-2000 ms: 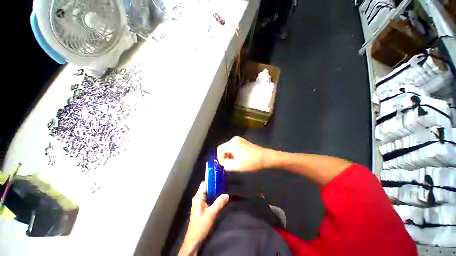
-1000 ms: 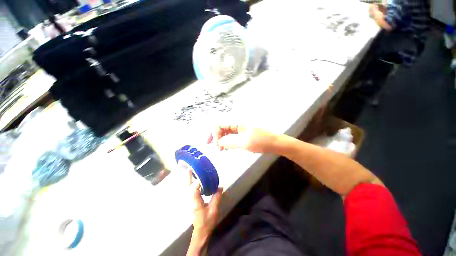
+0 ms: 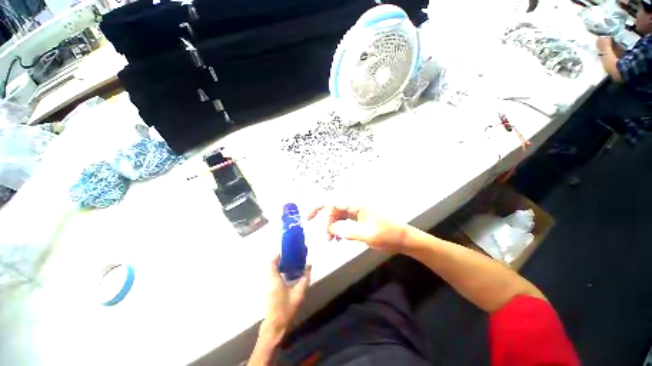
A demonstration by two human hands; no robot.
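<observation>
My left hand (image 3: 284,299) grips the dark blue tape roll (image 3: 292,243) from below and holds it upright, edge towards me, over the table's front part. My right hand (image 3: 350,223) is just right of the roll, fingers bent and apart, not touching the roll's body; whether it pinches a tape end is too small to tell. The black tape dispenser (image 3: 236,199) stands on the table to the left, without a roll in it. A thin reddish rod (image 3: 214,169) lies across its far end. The light blue tape roll (image 3: 117,284) lies loose at the left.
Small metal trims (image 3: 330,151) lie spread before the fan (image 3: 379,63). Black fabric bundles (image 3: 250,53) stand behind. Bagged hardware (image 3: 100,185) lies at left. Red-handled snips (image 3: 505,123) lie near the right edge. An open box (image 3: 537,227) is below the table edge. A person (image 3: 635,64) is at far right.
The view has swung left over the table. The blue roll and both hands have moved from beside the table edge to over it. The roll has turned edge-on since a second ago.
</observation>
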